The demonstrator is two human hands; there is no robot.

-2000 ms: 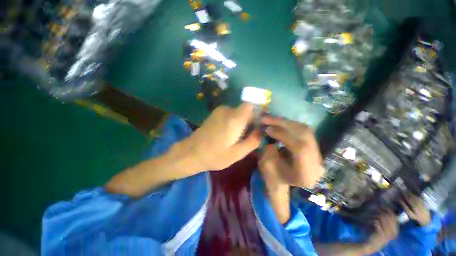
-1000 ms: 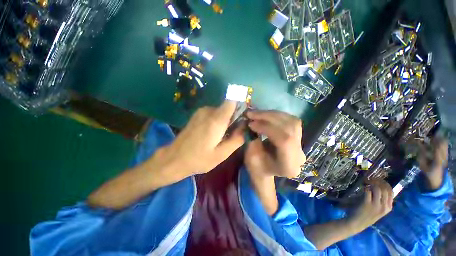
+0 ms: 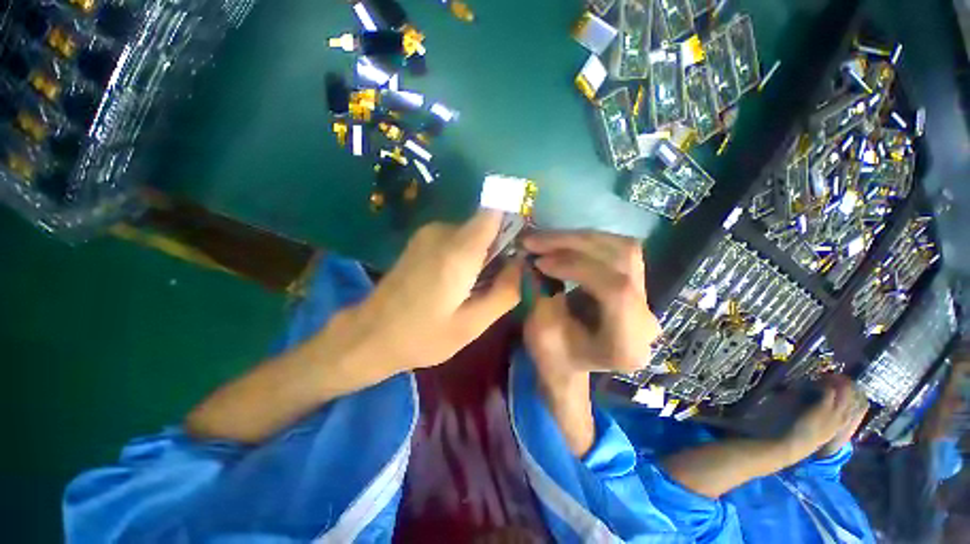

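Observation:
My left hand (image 3: 425,298) grips a frame assembly (image 3: 504,236) between thumb and fingers at the centre. A white tab (image 3: 503,193) with a small gold-orange part sticks out beyond its far end. My right hand (image 3: 590,303) is at the near end of the frame, fingers bent together around a small dark piece (image 3: 545,278) that is mostly hidden; whether it is a part or a tool I cannot tell. Flex-tail modules (image 3: 367,103) lie loose on the green mat beyond my left hand.
A clear blister tray (image 3: 117,106) is at the far left. A loose frame pile (image 3: 665,85) lies beyond my right hand. A black compartment tray (image 3: 782,255) full of frames is at right. Another person's hand (image 3: 830,414) in a blue sleeve is by its near edge.
The view has shifted and sharpened since the oldest frame. My hands hold nearly the same pose. The other person's hands have moved, and the unit held there is no longer seen.

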